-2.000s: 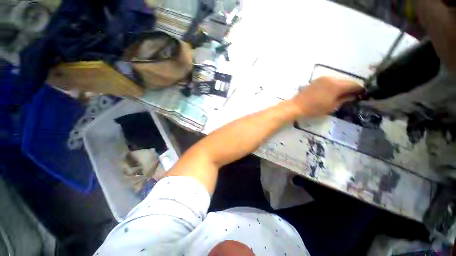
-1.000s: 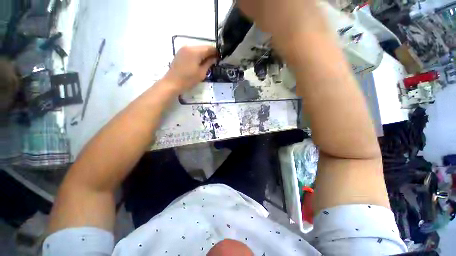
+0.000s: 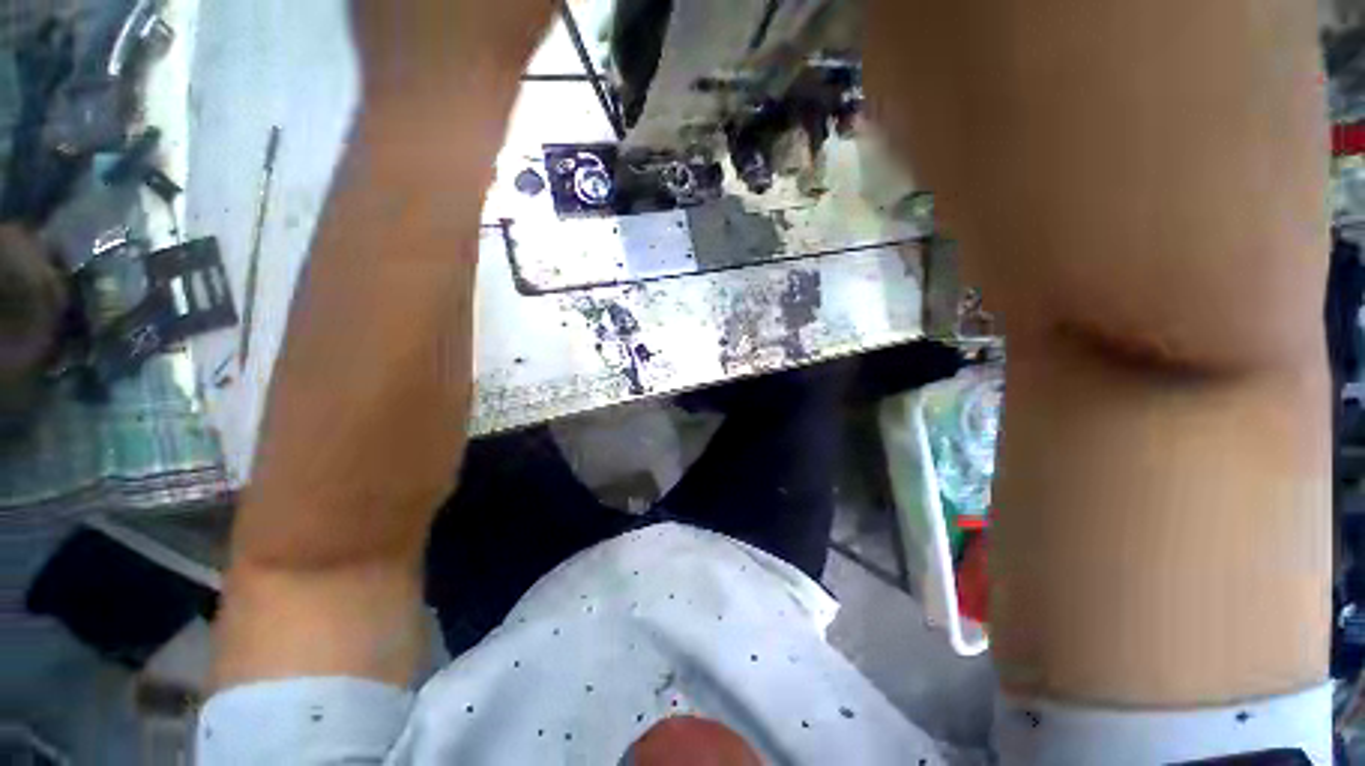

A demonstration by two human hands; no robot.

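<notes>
The sewing machine's two round metal rotary hooks [image 3: 593,181] lie in the dark bed opening at upper centre. A pale slide plate [image 3: 656,243] sits just below them. The dark underside of the machine head [image 3: 719,75] is above and right of the hooks. My left hand [image 3: 449,27] is cut off by the top edge; only its wrist end shows, and its fingers are hidden. My right forearm rises at the right, and my right hand is out of the picture. No hand touches the hooks.
A long thin metal rod [image 3: 259,247] lies on the white tabletop left of my left arm. A slotted dark plate [image 3: 192,287] lies at the plaid cloth [image 3: 90,434]. A white bin [image 3: 936,524] with clear and red contents is under the table's right edge.
My left hand has left the hook area and moved up to the top edge, uncovering the hooks. My right arm has moved right, and its hand has gone out of view.
</notes>
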